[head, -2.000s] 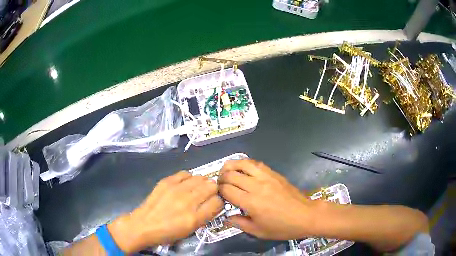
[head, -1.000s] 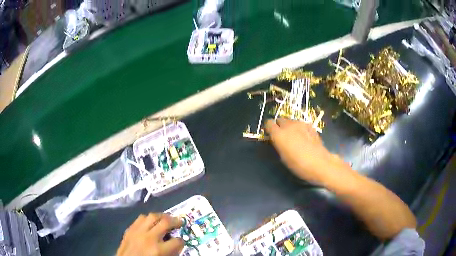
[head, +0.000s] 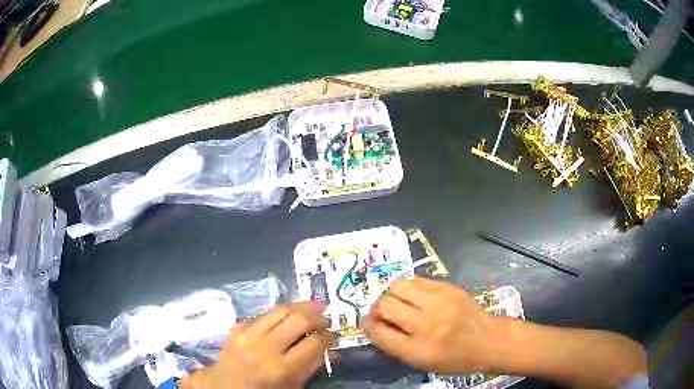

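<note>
An open white socket housing [head: 308, 254] lies in front of me, with a green wire, a circuit board and a brass strip along its near edge. Another brass contact strip [head: 430, 252] on a white wire sticks out past its right side. My right hand [head: 426, 323] has its fingertips on the near edge of the housing, over the brass strip there. My left hand [head: 278, 346] touches the near left corner, fingers bent. The fingertips partly hide what they touch, so I cannot tell whether either hand pinches a part.
A second open housing [head: 392, 125] with a bagged cord [head: 183, 178] lies near the belt rail. Another housing [head: 506, 300] is partly behind my right forearm. Wired brass assemblies [head: 548, 137] and a black rod [head: 529, 254] lie right. A housing [head: 403, 19] sits on the green belt.
My right hand has come back from the brass pile to the housing. A brass strip on a white wire now sticks out at the housing's right. My left hand has moved to its near corner.
</note>
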